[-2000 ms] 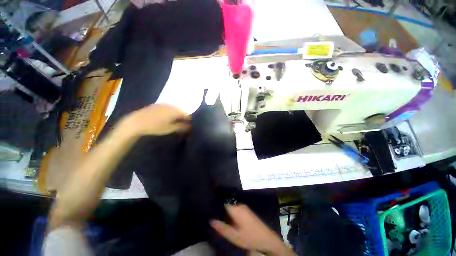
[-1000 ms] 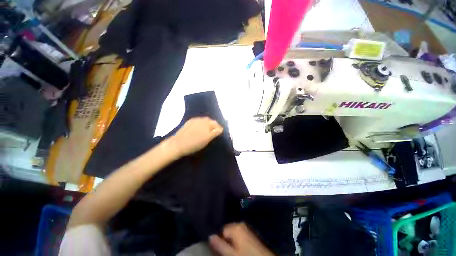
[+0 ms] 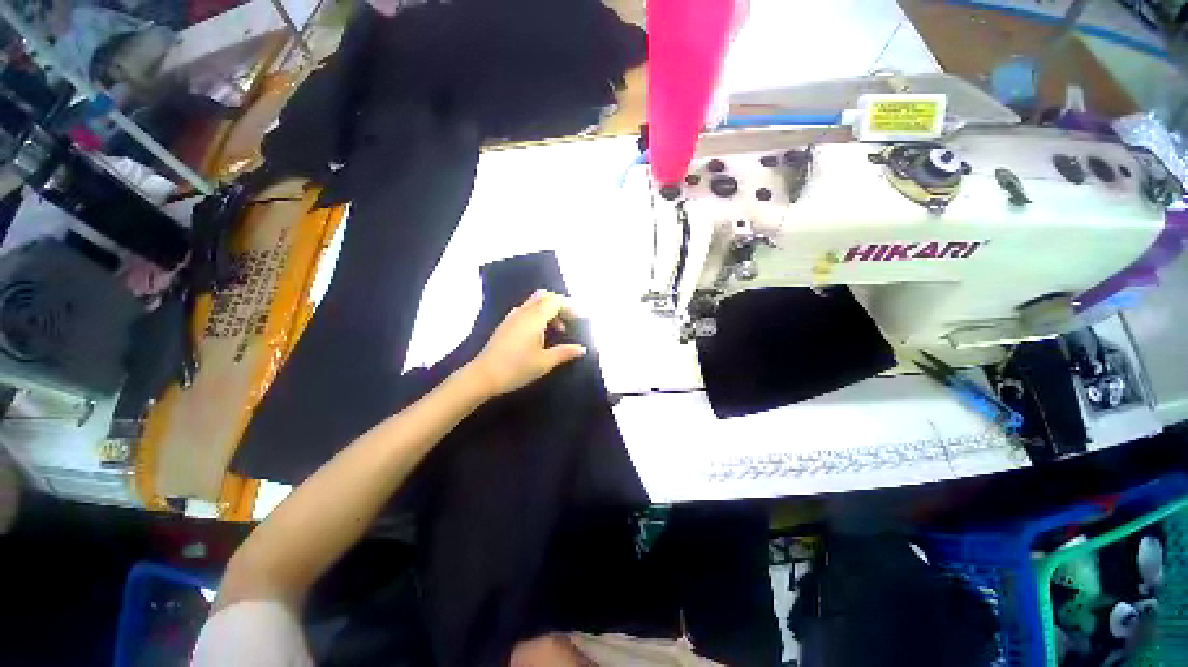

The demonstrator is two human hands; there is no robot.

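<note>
A black cut panel (image 3: 521, 450) lies on the white table left of the needle area and hangs over the front edge. Its narrow squared end points away from me. My left hand (image 3: 528, 345) rests on the panel near its right edge, thumb and fingers apart. My right hand (image 3: 547, 652) shows only as a small piece at the bottom edge, by the hanging cloth; its fingers are hidden. The sewing machine (image 3: 912, 248) stands to the right; the panel is not under its needle. A small black panel (image 3: 795, 345) lies under the machine arm.
A long black panel (image 3: 378, 261) lies at left, joining a dark pile behind. Orange-taped cardboard (image 3: 241, 326) is at far left. A pink strip (image 3: 684, 91) hangs by the machine head. Blue-handled snips (image 3: 977, 397) lie right. A blue crate (image 3: 1016, 586) and green basket (image 3: 1055, 573) are below right.
My left hand has loosened from a closed shape, its thumb now apart. My right hand has dropped lower, mostly out of view. The panel's far end has come away from the needle area since the earliest frame.
</note>
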